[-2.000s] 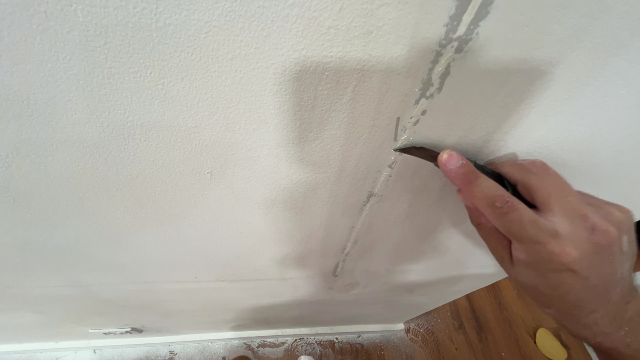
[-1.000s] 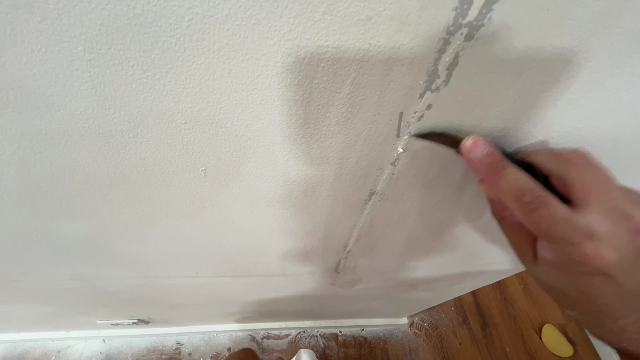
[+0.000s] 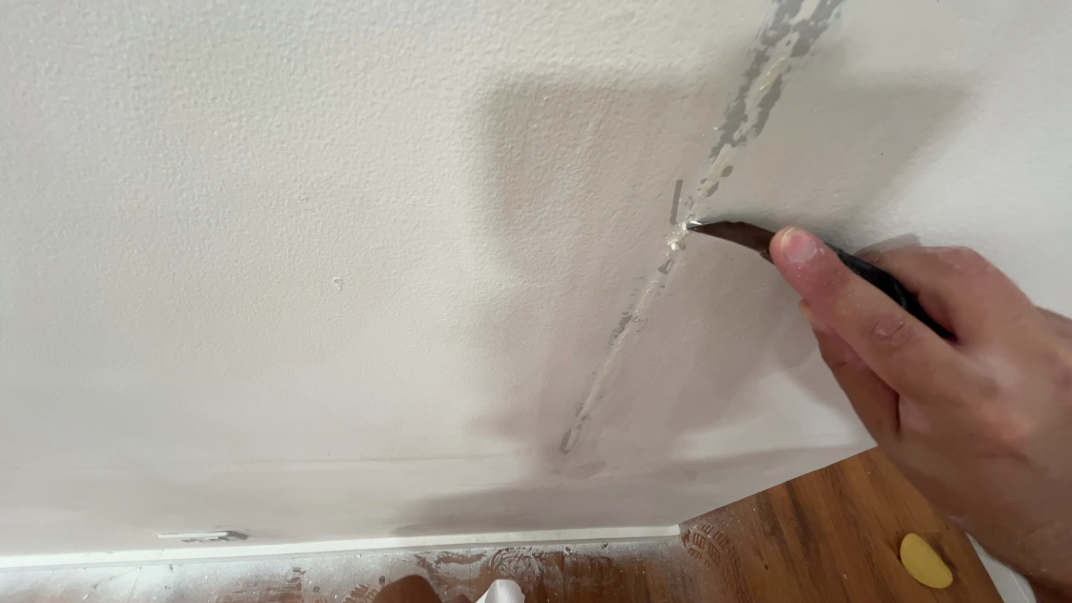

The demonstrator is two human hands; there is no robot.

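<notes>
My right hand (image 3: 938, 360) grips a scraping knife (image 3: 729, 234) with a dark handle and a dark blade, the thumb pressing near the base of the blade. The blade's tip touches a scraped seam (image 3: 624, 331) that runs slantwise down the white textured wall (image 3: 251, 209). White crumbs of filler (image 3: 675, 244) cling just below the tip. Grey patches show along the upper seam, where the coating is gone. At the bottom edge, a brown rounded shape and a white thing (image 3: 502, 591) are partly cut off; what they are I cannot tell. My left hand is not identifiable.
A white baseboard (image 3: 335, 545) runs along the wall's foot, with a small damaged spot (image 3: 201, 536) above it at left. White dust and shoe prints lie on the wood-look floor (image 3: 804, 519). A yellow oval thing (image 3: 925, 560) is at lower right.
My right hand stays closed on the knife, and the blade has shifted slightly along the seam. Loose white crumbs now show beside the tip, which the earliest frame does not plainly show.
</notes>
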